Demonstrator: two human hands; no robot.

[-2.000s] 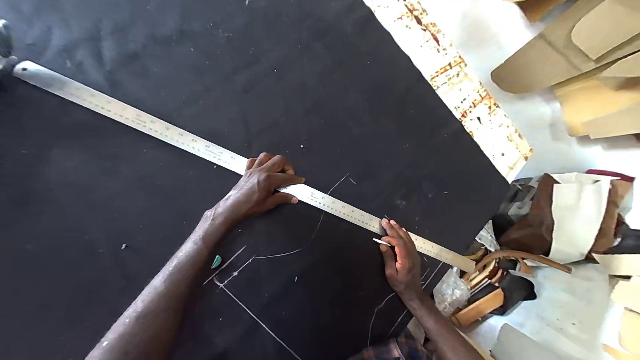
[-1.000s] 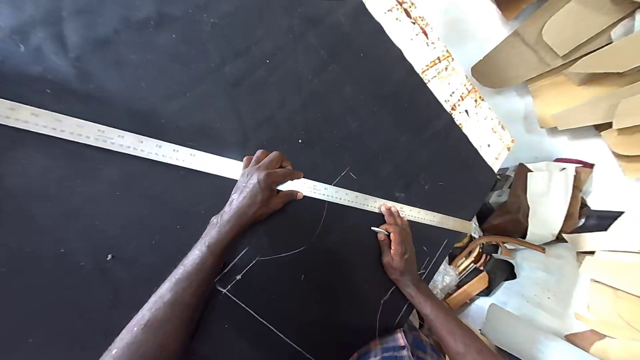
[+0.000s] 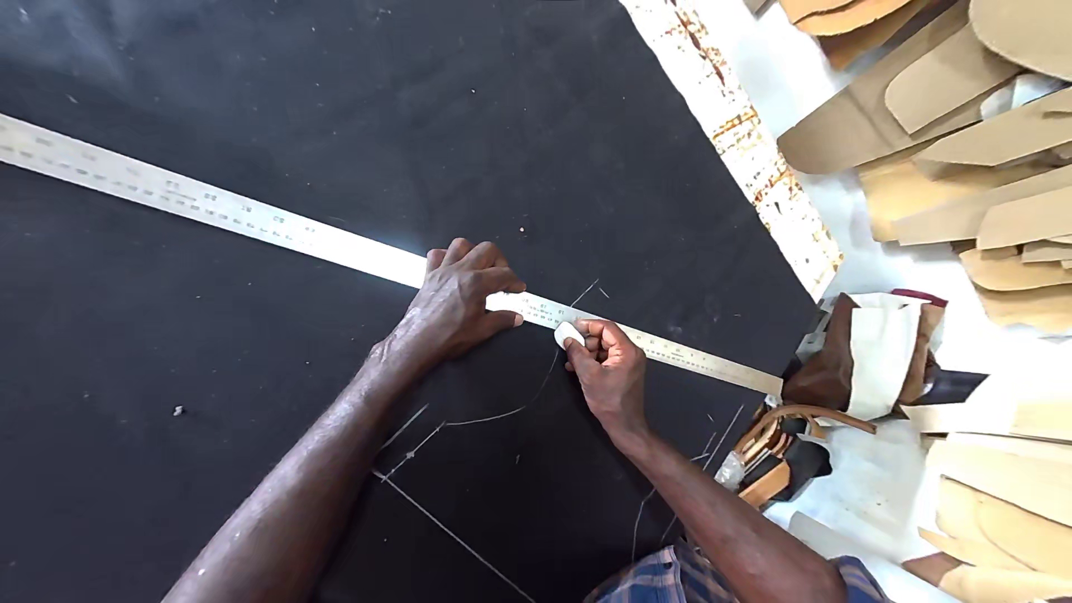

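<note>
A long metal ruler [image 3: 360, 254] lies slantwise across black sheet material [image 3: 276, 352], from the left edge down to the right. My left hand [image 3: 461, 301] presses on the ruler near its middle, fingers over the far edge and thumb at the near edge. Between the thumb and fingers of my right hand [image 3: 610, 360] is a white piece of chalk [image 3: 569, 334], held at the ruler's near edge. White drawn lines [image 3: 494, 417], some straight and some curved, mark the black material below the ruler.
Many tan and brown cut pattern pieces [image 3: 879, 92] are piled at the right. Near the ruler's right end lie brown and white material [image 3: 888, 356], a curved brown strap [image 3: 825, 412] and a small clear plastic bag [image 3: 731, 471]. A white, rust-stained strip [image 3: 737, 134] borders the black material.
My right hand has moved left along the ruler towards my left hand, with the chalk now at the ruler's edge. My left hand remains on the ruler.
</note>
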